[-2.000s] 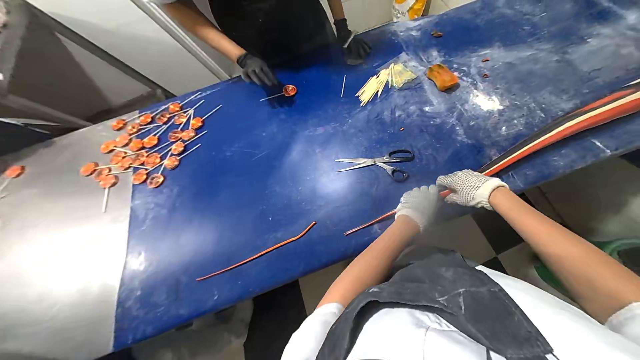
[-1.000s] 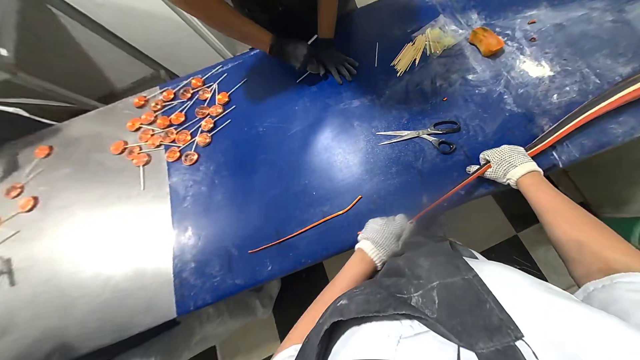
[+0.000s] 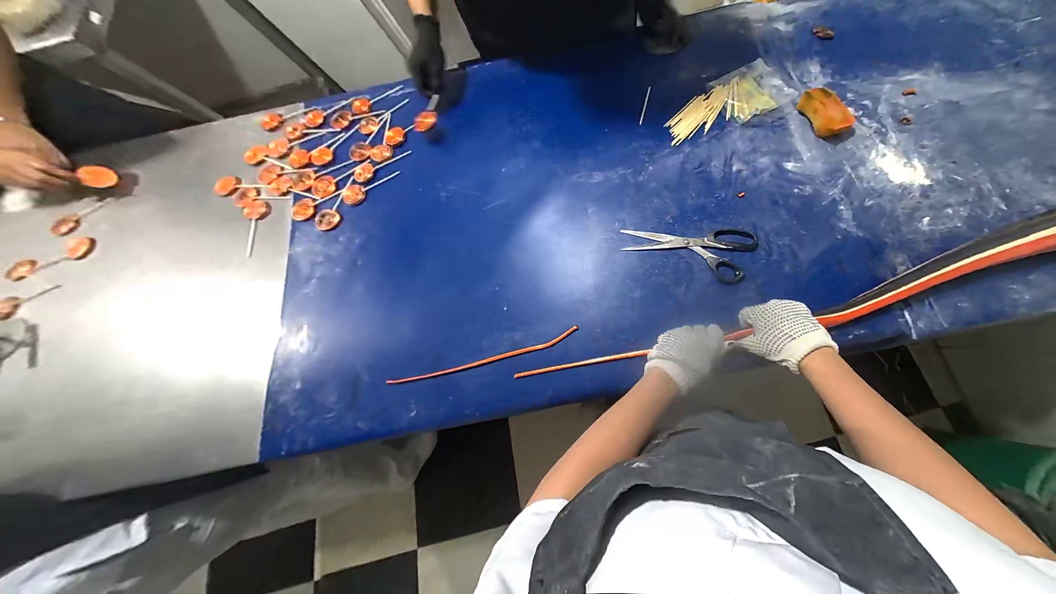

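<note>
My left hand (image 3: 686, 356), in a white dotted knit glove, is closed around the thin orange end of a striped candy rope. Close beside it on the right, my right hand (image 3: 788, 332), gloved alike, grips the same rope where it thickens. Beyond that hand the black, white and red-orange candy rope (image 3: 932, 285) widens toward the right edge. The thin end lies on the blue table to the left of my left hand. Another thin orange candy strand (image 3: 483, 361) rests further left. Scissors with black handles (image 3: 689, 242) lie with blades apart, above my hands.
Orange lollipops (image 3: 305, 173) are piled across the seam of the blue table and a metal surface (image 3: 148, 330). Sticks (image 3: 701, 114) and an orange candy lump (image 3: 825, 113) lie at the back. A co-worker's black-gloved hand (image 3: 427, 62) holds a lollipop; another person's bare hand (image 3: 33, 161) is at left.
My hands were apart along the rope one second ago and are now close together. The co-worker's gloved hand has moved left to the lollipop pile. Another person's hand has appeared at the left.
</note>
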